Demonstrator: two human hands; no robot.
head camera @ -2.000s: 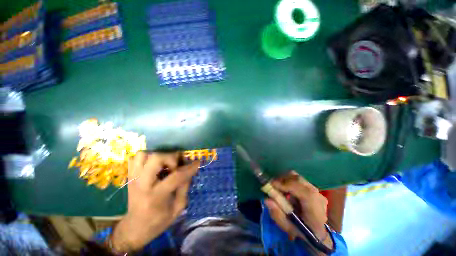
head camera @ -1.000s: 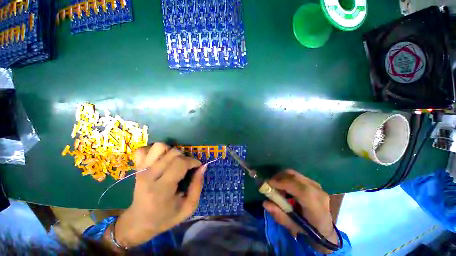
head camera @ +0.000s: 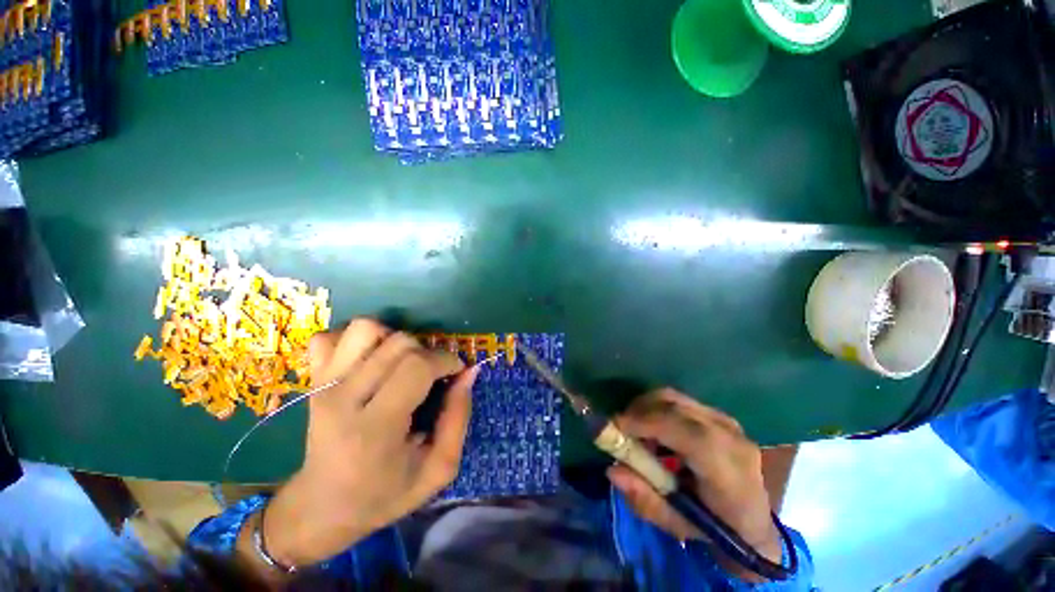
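Note:
The blue PCB panel (head camera: 509, 434) lies at the bench edge in front of me, with a row of yellow-orange pieces (head camera: 480, 343) along its far edge. My left hand (head camera: 376, 428) covers the panel's left part and holds the thin solder wire (head camera: 257, 426); the wire's end reaches the row from my fingertips. My right hand (head camera: 700, 468) holds the soldering iron (head camera: 625, 445) like a pen. Its tip is at the right end of the row, near the wire's end; whether they touch I cannot tell. A heap of loose yellow-orange pieces (head camera: 237, 335) lies left of my left hand.
A stack of bare PCB panels (head camera: 463, 93) lies at the far centre. Soldered panels (head camera: 52, 87) are at far left, a plastic bag (head camera: 41, 301) at the left edge. A green solder spool (head camera: 717, 52), black fume fan (head camera: 949, 127), off-white tip-cleaning pot (head camera: 885, 312) and black cables (head camera: 954, 370) are at right.
Over the last two seconds, the camera view has shifted and sharpened. Both hands keep their grips. The iron's tip has moved from right of the panel to the row's right end.

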